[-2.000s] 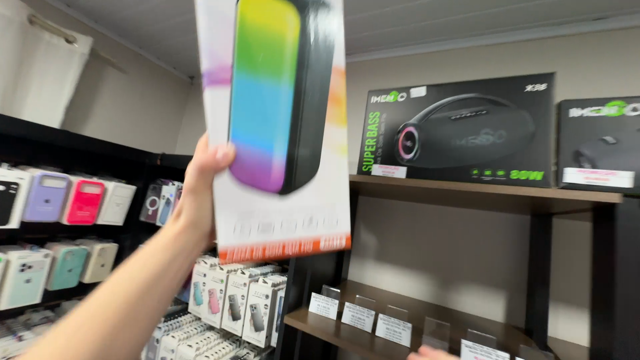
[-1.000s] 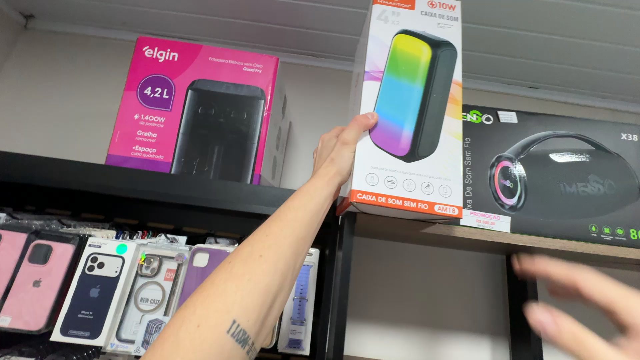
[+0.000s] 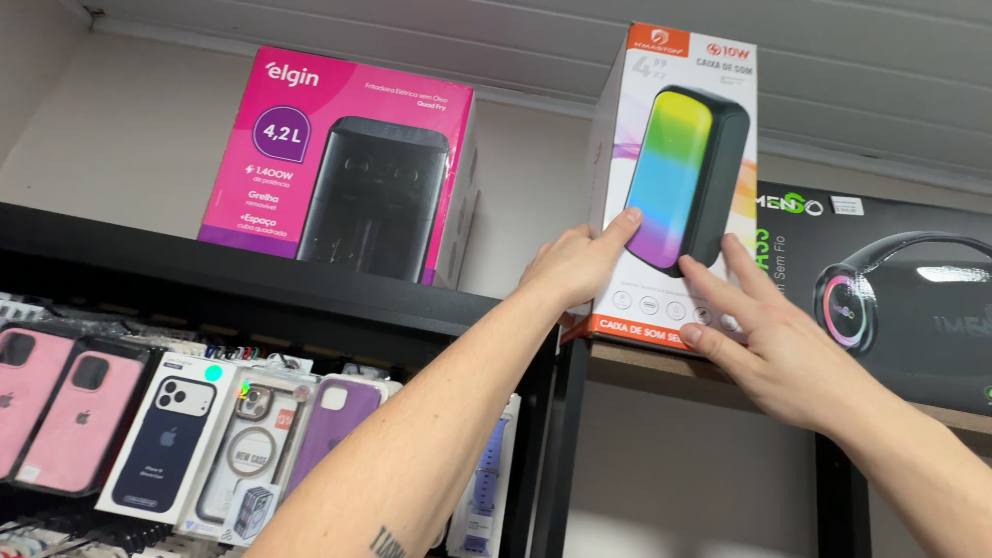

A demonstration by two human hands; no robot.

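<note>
A tall white and orange speaker box [image 3: 674,186] stands slightly tilted in view on the wooden top shelf [image 3: 666,360], beside a black speaker box [image 3: 891,310] to its right. My left hand [image 3: 577,260] grips the box at its lower left edge, thumb on the front and the other fingers hidden along the side. My right hand [image 3: 756,333] rests spread fingertips on the lower right of the box's front, beneath and over the printed speaker.
A pink air fryer box [image 3: 349,163] stands on the black shelf [image 3: 232,263] at left. Packaged phone cases [image 3: 167,442] hang below it. A black upright post [image 3: 562,449] supports the wooden shelf, and the ceiling [image 3: 542,39] is close above.
The right hand has come in from the lower right and now touches the speaker box's front. Two seconds ago the left hand held the box raised in front of the shelves; the view has shifted.
</note>
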